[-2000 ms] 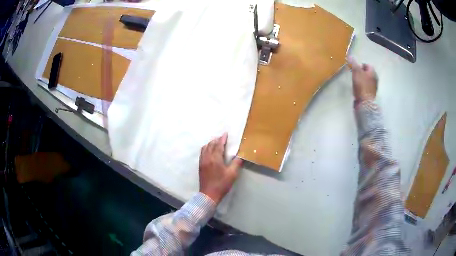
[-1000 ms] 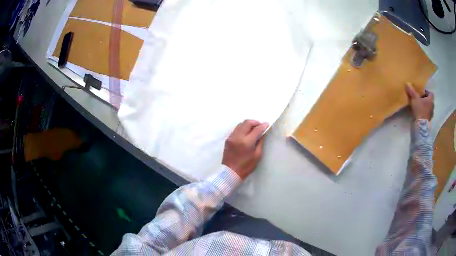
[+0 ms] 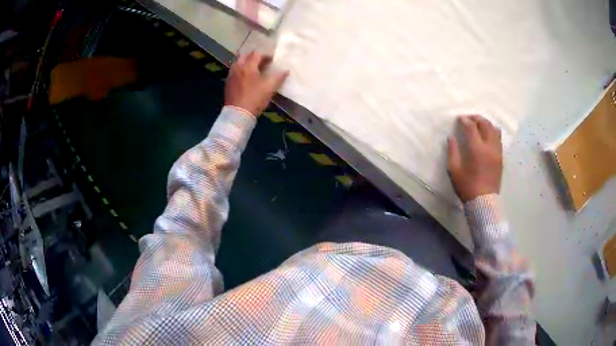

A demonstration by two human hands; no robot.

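Observation:
White fabric [image 3: 398, 67] lies spread on the pale table, reaching the table's front edge. My left hand [image 3: 253, 81] is at the fabric's left corner by the table edge, its fingertips touching or very near the corner; whether it grips the fabric cannot be told. My right hand [image 3: 477, 157] rests palm down on the fabric's right part, fingers slightly bent, holding nothing that I can see. The tan cardboard pattern [image 3: 587, 152] lies to the right of the fabric, cut off by the picture's edge.
The table's front edge [image 3: 400, 197] runs diagonally down to the right. The dark green floor [image 3: 169, 142] with yellow-black striping lies below. An orange-brown thing [image 3: 91, 78] is at the upper left. Part of a board with a reddish strip [image 3: 251, 8] shows at the top. Another tan piece [image 3: 610, 257] is at the right edge.
The view has shifted left and down. My right hand has let go of the pattern and moved onto the fabric. My left hand has left the fabric's right edge for its left corner.

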